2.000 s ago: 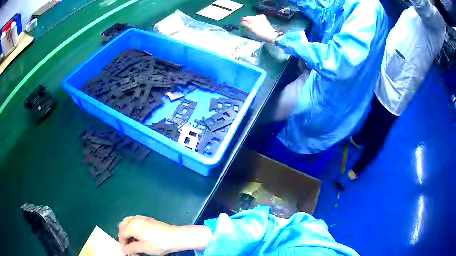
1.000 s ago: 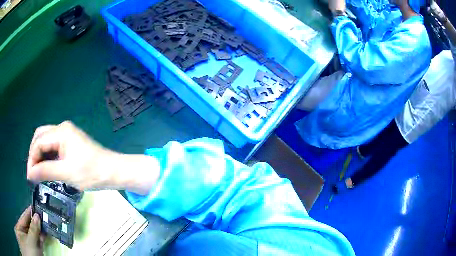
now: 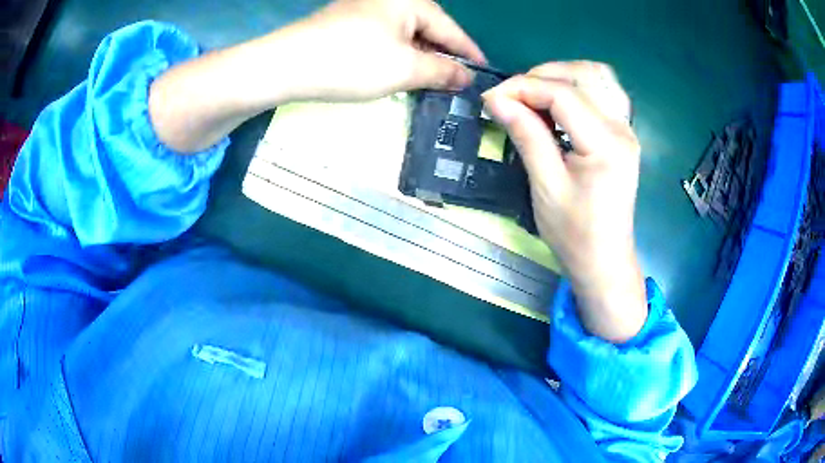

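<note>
A black device housing (image 3: 466, 158) with small silver patches and a window cutout lies over the cream-white sheet stack (image 3: 335, 154), which has dark parallel lines along its near edge. My left hand (image 3: 389, 54) holds the housing's far edge with thumb and fingers. My right hand (image 3: 579, 136) is bent over the housing's right side, its fingertips at the far right corner close to my left fingertips. A thin dark edge shows between the two hands. Whether it is a separate plate cannot be told.
The blue parts bin (image 3: 755, 271) stands at the right edge, with black plates inside. A loose pile of black plates (image 3: 724, 176) lies on the green bench (image 3: 687, 54) beside it. A red patch shows at the far left edge.
The view has turned left, so the bin now sits at the right edge. The housing, earlier in my left hand at lower left, is now central over the stack with both hands on it.
</note>
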